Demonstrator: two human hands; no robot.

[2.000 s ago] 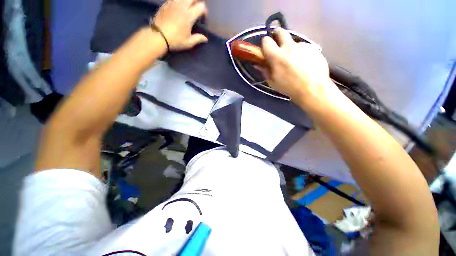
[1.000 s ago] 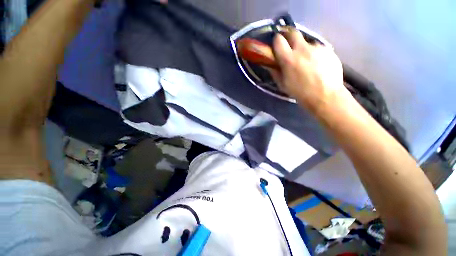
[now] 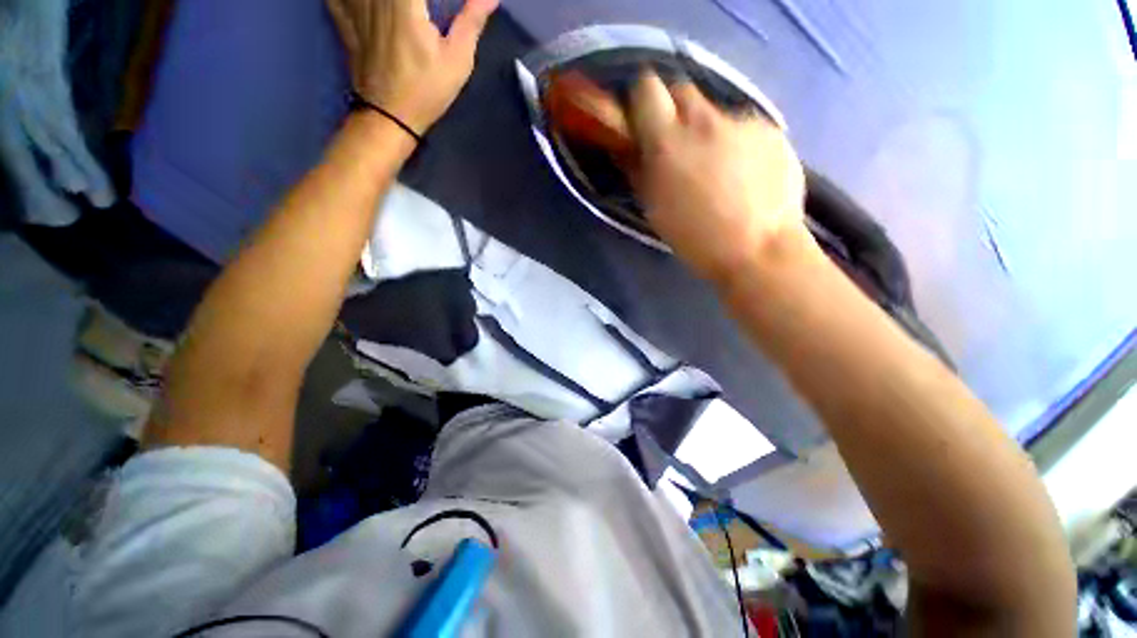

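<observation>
A dark charcoal garment [image 3: 499, 168] lies across the pressing table, with its pale inside [image 3: 549, 330] and narrow dark seam strips toward my body. My right hand [image 3: 723, 175] is closed around the reddish-brown handle of the steam iron [image 3: 539, 106]. The iron lies over the dark cloth, its pointed tip to the left. My left hand [image 3: 418, 56] is at the top edge of the picture, partly cut off, over the garment's upper left part. Its thumb is spread and its fingertips are hidden, so I cannot tell if it grips the cloth.
The lavender-blue table cover [image 3: 923, 150] extends behind and right of the iron. A thick black hose [image 3: 860, 237] trails from the iron's rear under my right forearm. Pale cloth [image 3: 56, 112] hangs at the far left. Scraps and a cardboard piece lie below the table's near edge.
My left hand has come back into view from the upper left and is over the garment. The iron has moved slightly left. The garment's pale part has shifted and shows more folds.
</observation>
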